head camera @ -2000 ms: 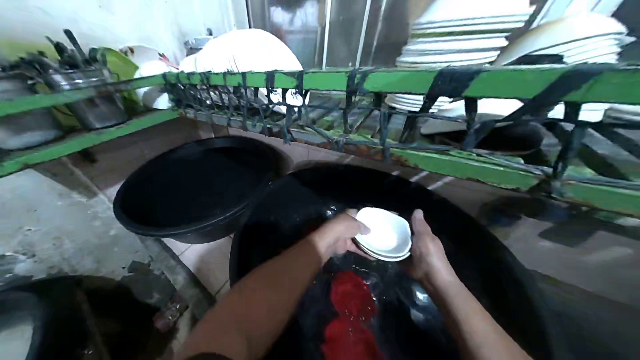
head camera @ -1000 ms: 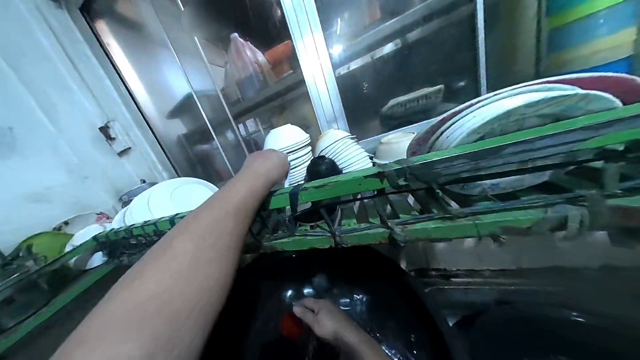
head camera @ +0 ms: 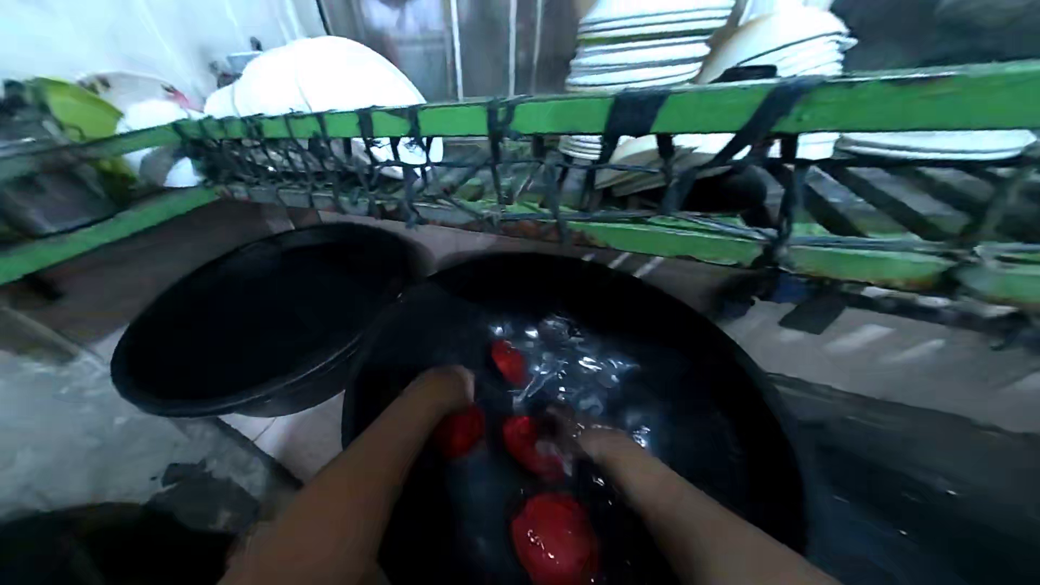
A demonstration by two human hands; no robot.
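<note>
Both hands reach into a large round black tub (head camera: pixel 731 349) that holds water. My left hand (head camera: pixel 451 386) is at the tub's left part, next to a red object (head camera: pixel 461 431); its fingers are mostly hidden. My right hand (head camera: pixel 573 431) is partly in the rippling water, beside another red object (head camera: pixel 532 445); glare and blur hide its fingertips. A third red piece (head camera: pixel 509 362) lies farther back, and a larger rounded red one (head camera: pixel 556 538) is near the front. Whether either hand grips anything does not show.
A second black tub (head camera: pixel 260 390) stands at the left. Behind runs a green rack (head camera: pixel 552 115) wrapped with dark strips, bearing stacked white bowls (head camera: pixel 646 49), leaning white plates (head camera: pixel 333 77) and a green item (head camera: pixel 77 110). A dark container (head camera: pixel 114 536) is at the lower left.
The small white dishes held two seconds ago are out of my hands. My left hand, at a dish stack on the rack one second ago, is now down in the tub. The view has swung down.
</note>
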